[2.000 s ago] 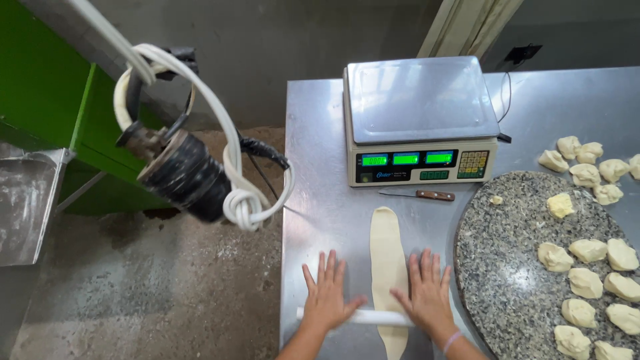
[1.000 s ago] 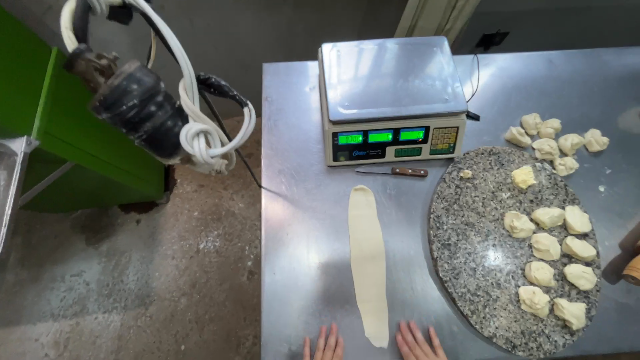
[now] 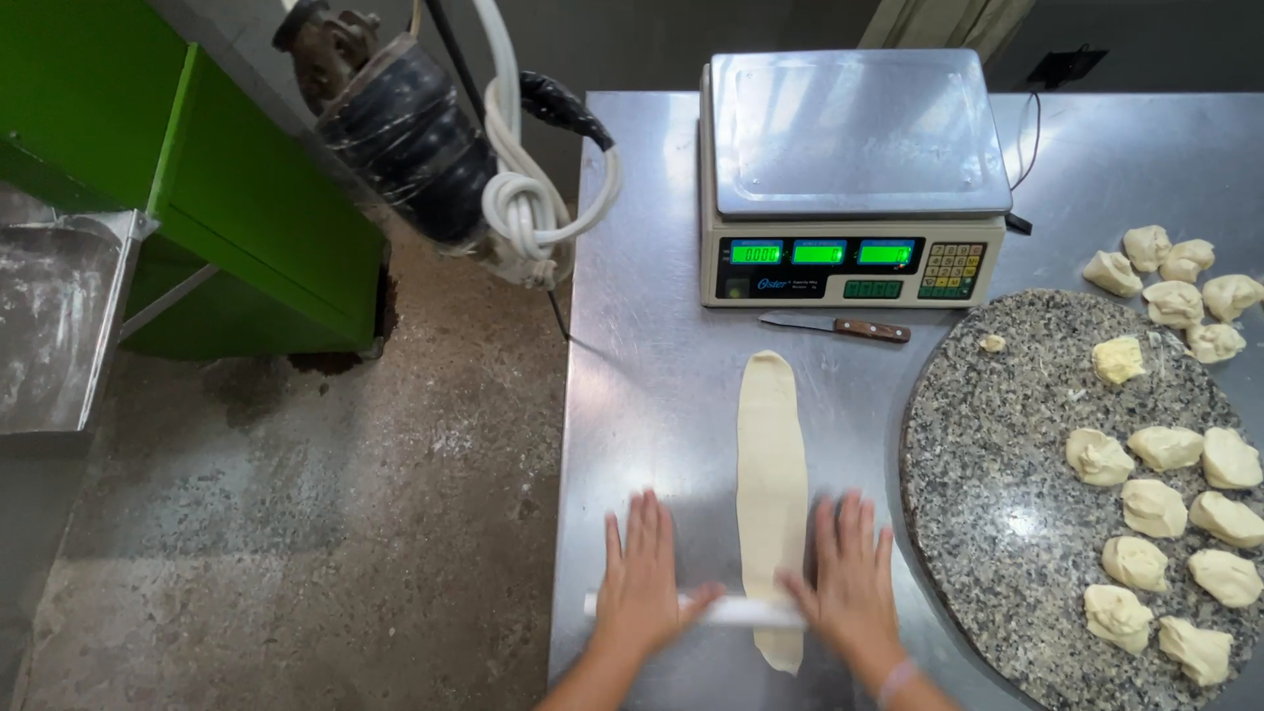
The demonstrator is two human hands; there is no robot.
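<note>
A long flattened strip of dough (image 3: 772,474) lies lengthwise on the stainless steel table (image 3: 652,415). Across its lower part rests a thin white rolling pin (image 3: 736,610), slightly blurred. My left hand (image 3: 647,573) lies over the pin's left end, palm down with the fingers stretched forward. Over the right end is my right hand (image 3: 851,568), also flat, its thumb at the dough's edge. Neither hand's fingers are wrapped around the pin. Beyond the strip's far end lies a knife with a wooden handle (image 3: 872,331).
Behind the knife stands an Oster scale (image 3: 854,138). At right, a round granite slab (image 3: 1017,444) holds several dough pieces (image 3: 1153,508) and a yellowish lump (image 3: 1118,361); more pieces (image 3: 1173,303) lie behind it. A black fixture with knotted white cable (image 3: 415,148) hangs at upper left.
My hands, at the bottom edge one second ago, are now farther forward beside the dough, and the white pin is in view again. The view has shifted.
</note>
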